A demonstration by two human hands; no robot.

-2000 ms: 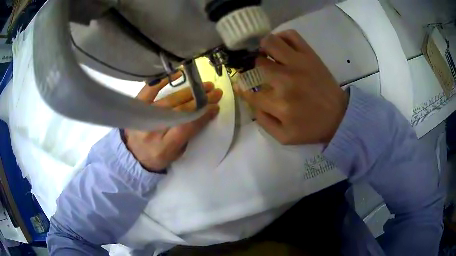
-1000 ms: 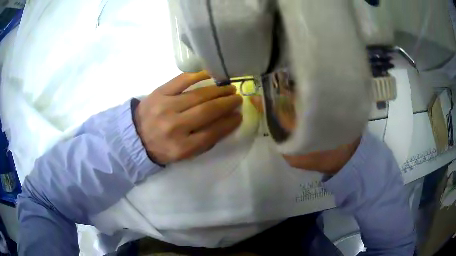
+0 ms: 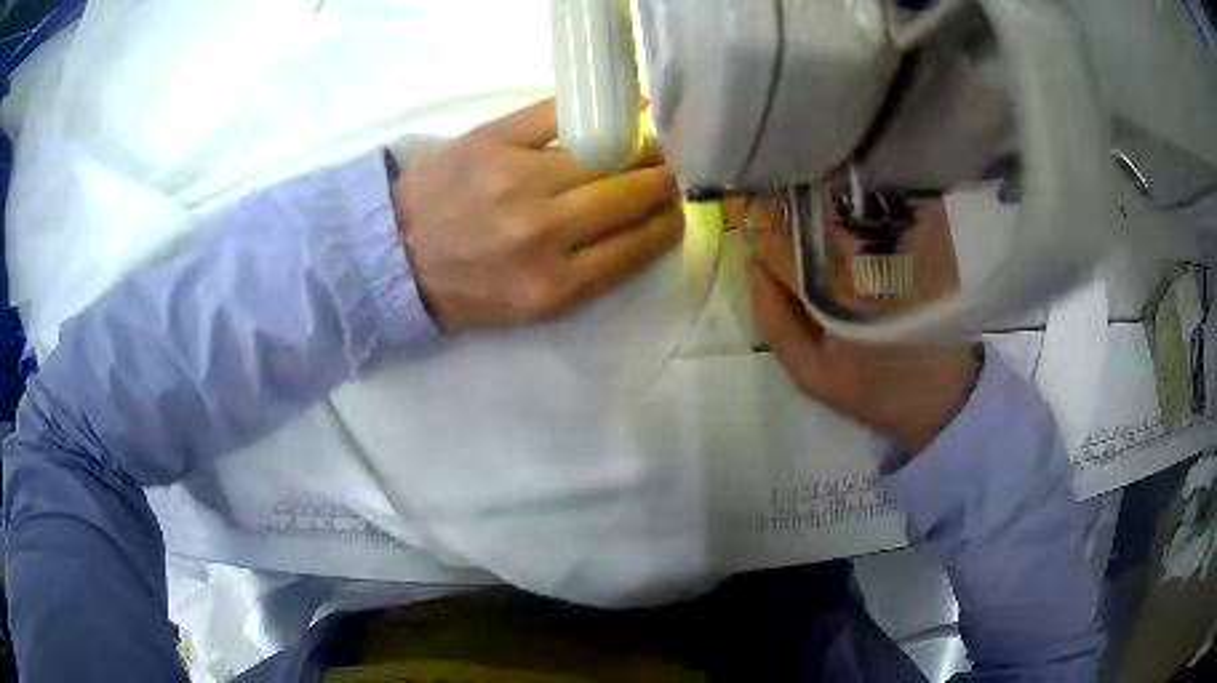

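Note:
A white fabric panel (image 3: 534, 427) spreads over the table from the left to below the needle area. My left hand (image 3: 534, 234) lies palm down on it left of the machine head (image 3: 761, 94), fingers slightly spread, fingertips by the yellow light; one is partly behind the lamp. My right hand (image 3: 868, 367) is right of the light, largely behind the machine's guard arm and thread tension knob (image 3: 884, 275); whether it pinches cloth is hidden. A curved fabric edge shows faintly between the hands. The needle tip is hidden.
The white lamp tube (image 3: 597, 87) hangs above my left fingers. Ruler markings (image 3: 828, 507) run along the front edge of the table (image 3: 1134, 387). A white strip (image 3: 1074, 354) and a tan piece (image 3: 1177, 334) lie at the right.
The view has shifted, so the machine head appears further right than in the earliest frame. My left hand has turned from palm up to palm down on the cloth. My right hand is more hidden.

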